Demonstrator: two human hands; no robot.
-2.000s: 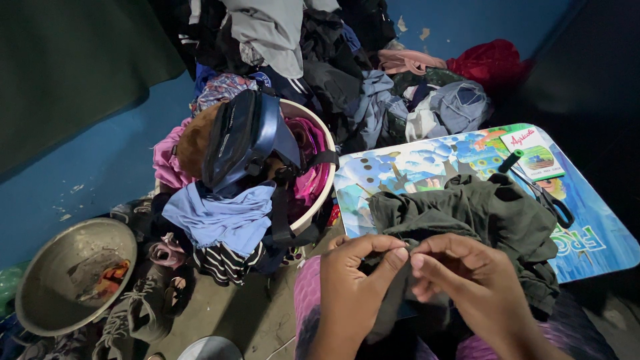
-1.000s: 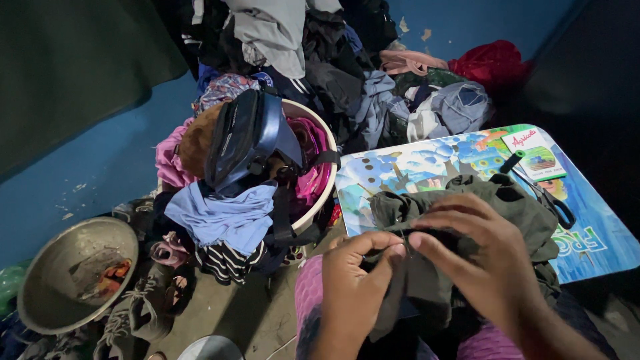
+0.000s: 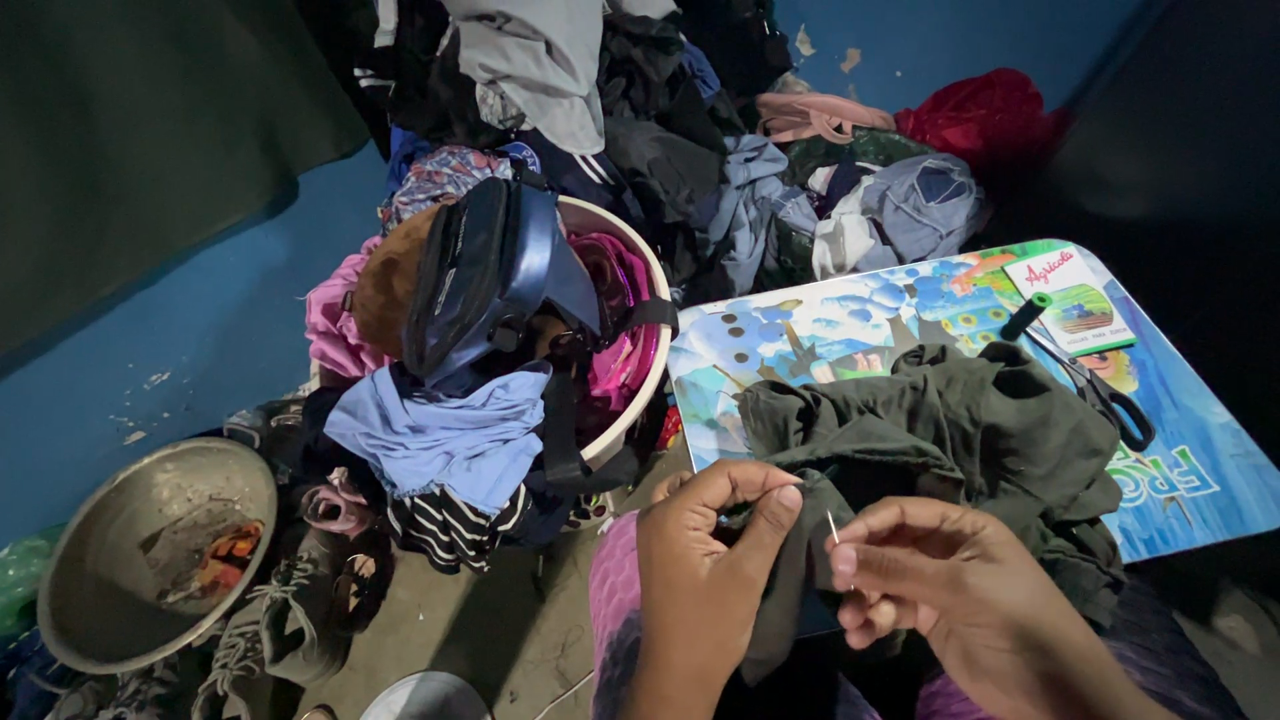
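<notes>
My left hand [image 3: 715,565] pinches an edge of the dark olive cloth [image 3: 960,420] between thumb and forefinger. Just to its right, my right hand [image 3: 930,570] grips a thin sewing needle [image 3: 832,526] that points upward, apart from the cloth. Any thread on it is too fine to make out. The cloth drapes over the near edge of a low printed table [image 3: 1215,440] and hangs down toward my lap. On the tabletop, behind the cloth, lie a dark thread spool [image 3: 1026,316], a needle packet [image 3: 1070,300] and black-handled scissors [image 3: 1115,400].
Left of the table stands a white tub [image 3: 655,390] heaped with clothes and a blue-black bag [image 3: 510,270]. Piled clothes [image 3: 660,150] lie against the wall. A metal basin [image 3: 75,600], shoes [image 3: 300,610] and a round pale lid-like object [image 3: 425,698] are at lower left.
My right hand has moved off the cloth edge, down and to the right, and the needle now shows in its fingers. My left hand keeps its pinch on the cloth.
</notes>
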